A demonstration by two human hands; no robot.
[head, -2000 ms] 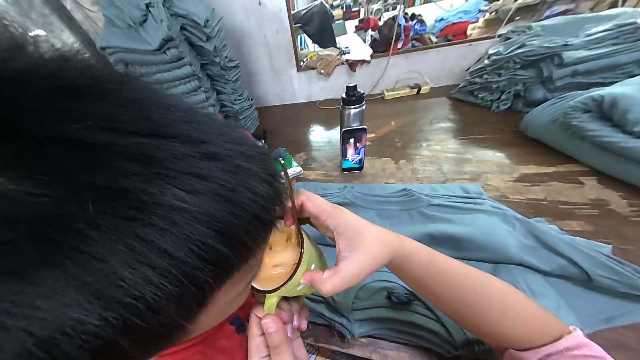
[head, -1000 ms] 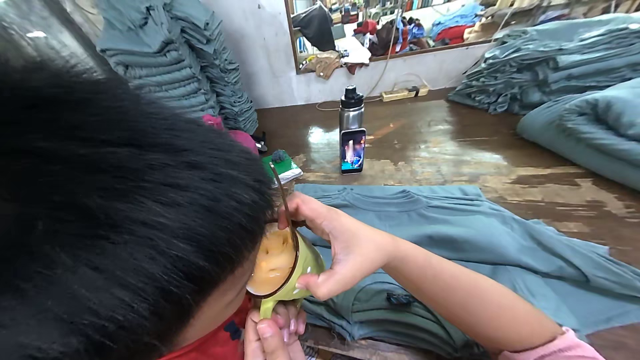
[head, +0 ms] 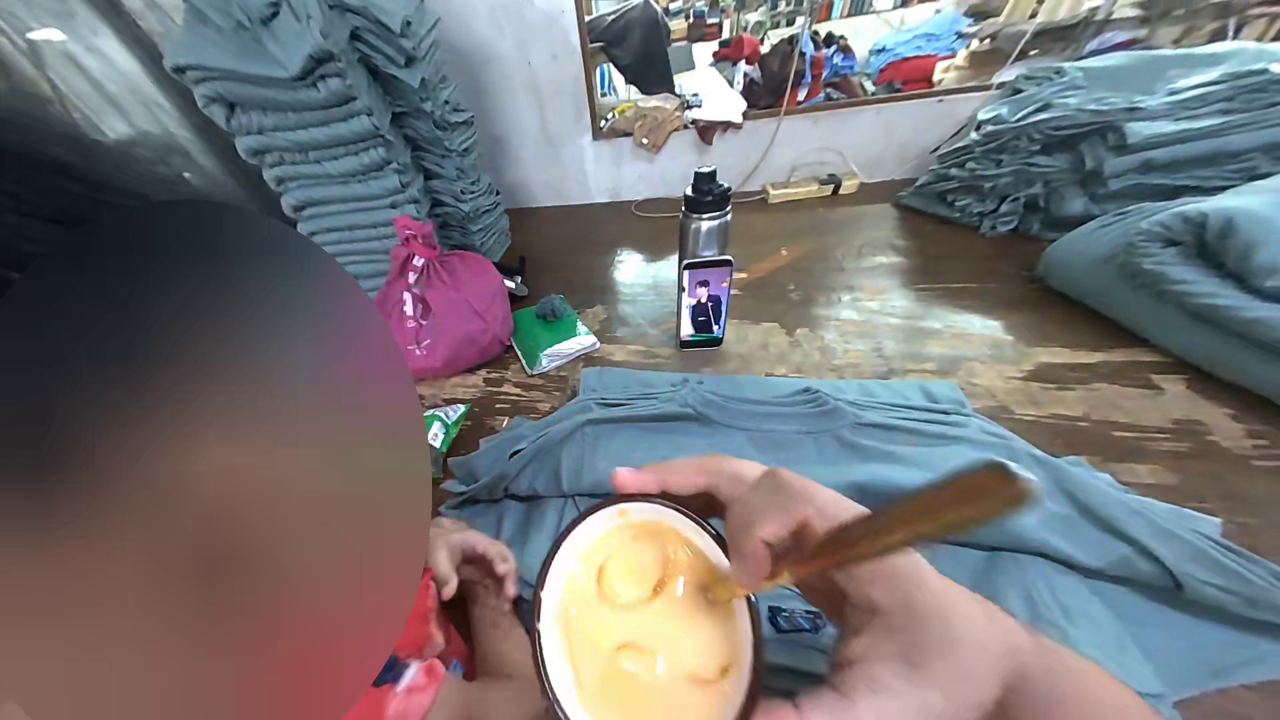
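Observation:
My right hand [head: 880,610] comes in from the lower right and grips a dark-rimmed cup [head: 541,610] with a white inside. Pale orange drink [head: 640,620] with ice fills it. A brown-handled spoon [head: 910,520] stands in the drink, leaning right over my hand. My left hand is out of view. Another person's blurred head [head: 210,450] fills the left side, and that person's hand [head: 475,560] is just left of the cup, apart from it. Behind the cup, grey-green shirts [head: 800,440] lie flat on the wooden table [head: 850,270].
A phone [head: 705,305] leans on a steel bottle [head: 706,215]. Left of them are a green packet [head: 555,335], a magenta drawstring bag [head: 450,300] and tall stacks of folded garments [head: 310,130]. More cloth piles [head: 1130,130] lie at right. A power strip [head: 812,188] sits by the wall.
The other person's face has come away from the cup, and the cup in my right hand has moved to the right of it. The magenta bag has come into fuller view.

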